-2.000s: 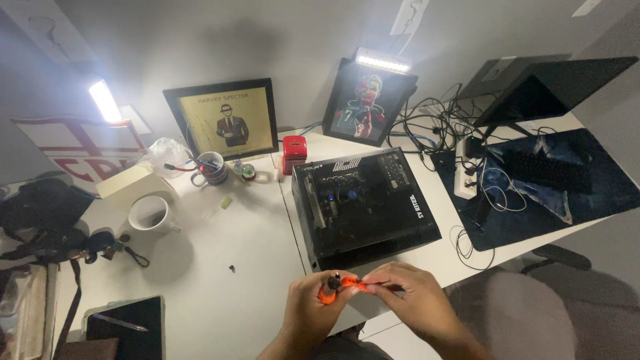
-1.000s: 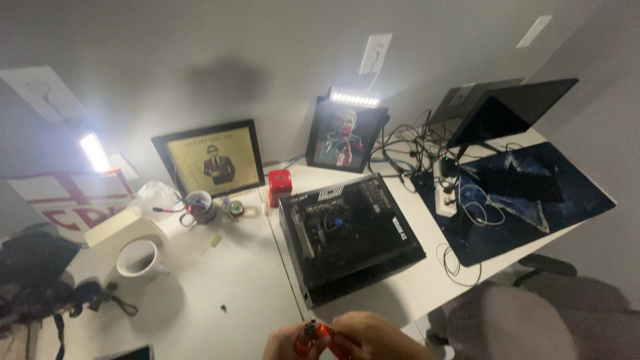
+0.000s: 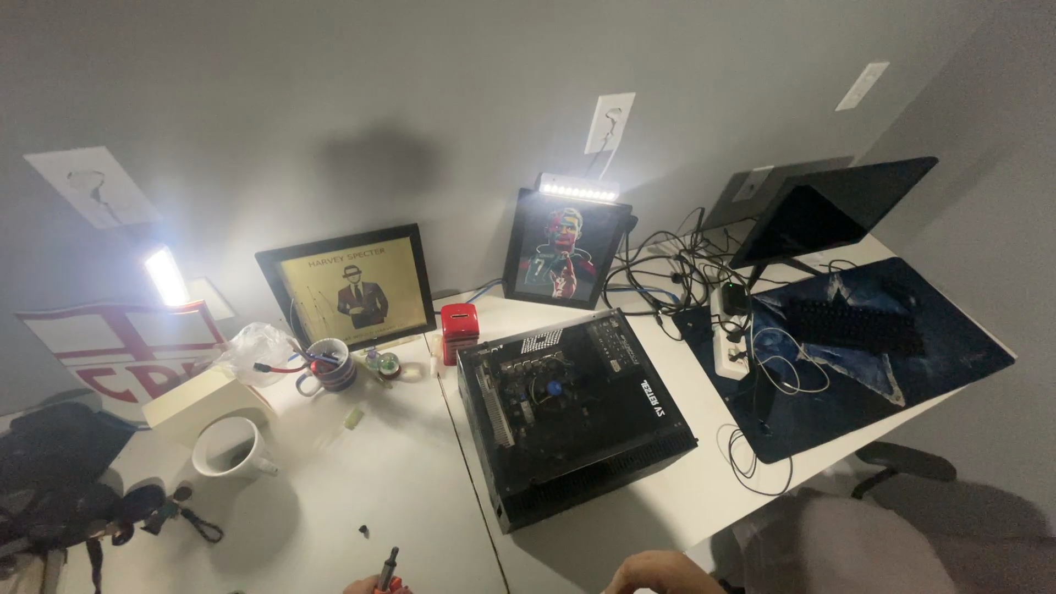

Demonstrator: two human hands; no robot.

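Note:
At the bottom edge my left hand is partly cut off by the frame and grips a screwdriver with an orange-red handle and a dark shaft pointing up. My right hand shows only its back at the bottom edge, right of the left hand; its fingers are hidden. A black computer case lies on its side on the white desk, above and between the hands. Through its side panel circuit boards and a blue round part show. A small dark piece lies just above the screwdriver tip.
Left stand a white mug, a cup of pens and a dark bag. Behind the case are a red tin and two framed pictures. Right are tangled cables, a power strip, a keyboard, a monitor and a chair.
My hands were together on the orange-red thing; now they are apart, with the screwdriver in the left. The view has shifted, leaving the hands at the bottom edge.

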